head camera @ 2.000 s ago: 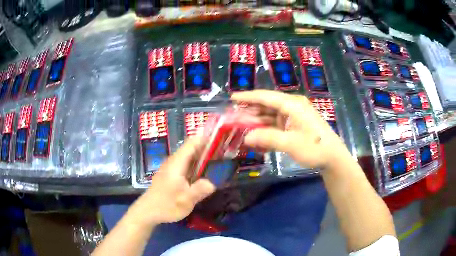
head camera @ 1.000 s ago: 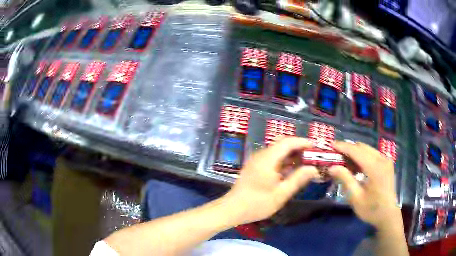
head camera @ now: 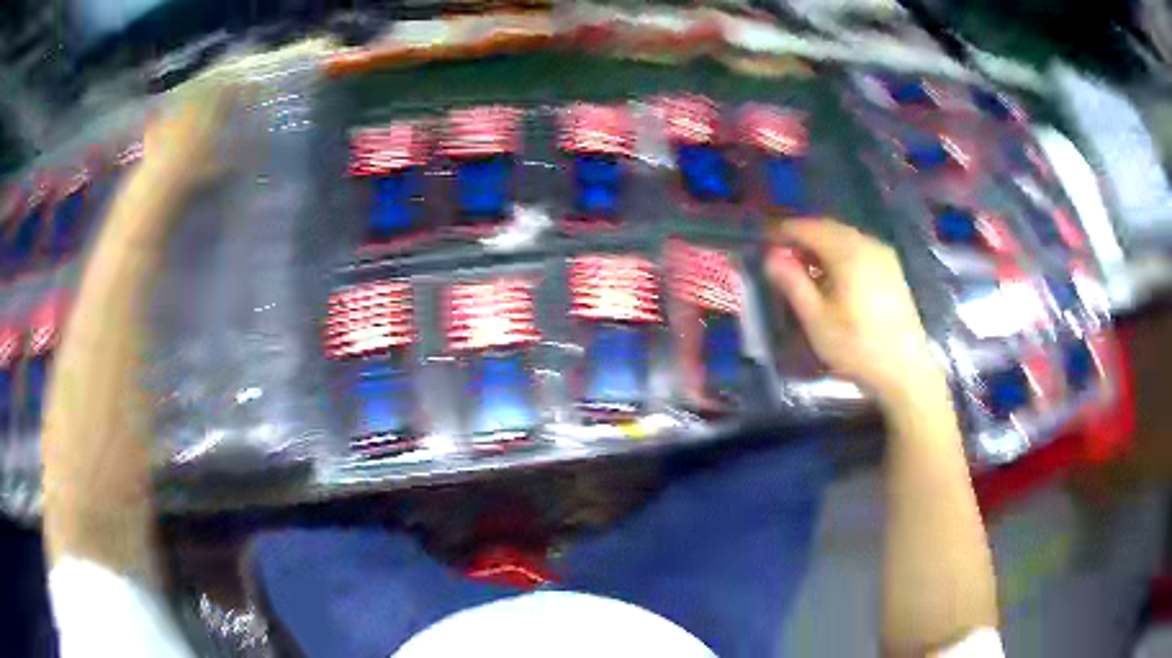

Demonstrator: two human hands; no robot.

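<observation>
Red keypad phones (head camera: 617,334) with blue-lit screens lie in two rows in a clear tray (head camera: 540,251) in front of me. Five show in the back row and four in the front row. My right hand (head camera: 823,276) is over the tray's front right pocket, fingers bent. A bit of red shows at its fingertips; whether it grips a phone cannot be told. My left hand (head camera: 193,129) is far to the left, over the back of the silvery stacked trays (head camera: 251,283). It is blurred, and its fingers and any hold are unclear.
A filled tray (head camera: 32,276) lies at the far left. More phones lie sideways in trays (head camera: 977,302) at the right, with a red object (head camera: 1112,411) beneath. A small white paper (head camera: 518,228) lies between the rows. Blurred items line the back edge.
My hands have parted from the red phone they held together. The front-row gap now holds a slightly tilted phone. My left hand has swung far left; my right hand is at the front right pocket.
</observation>
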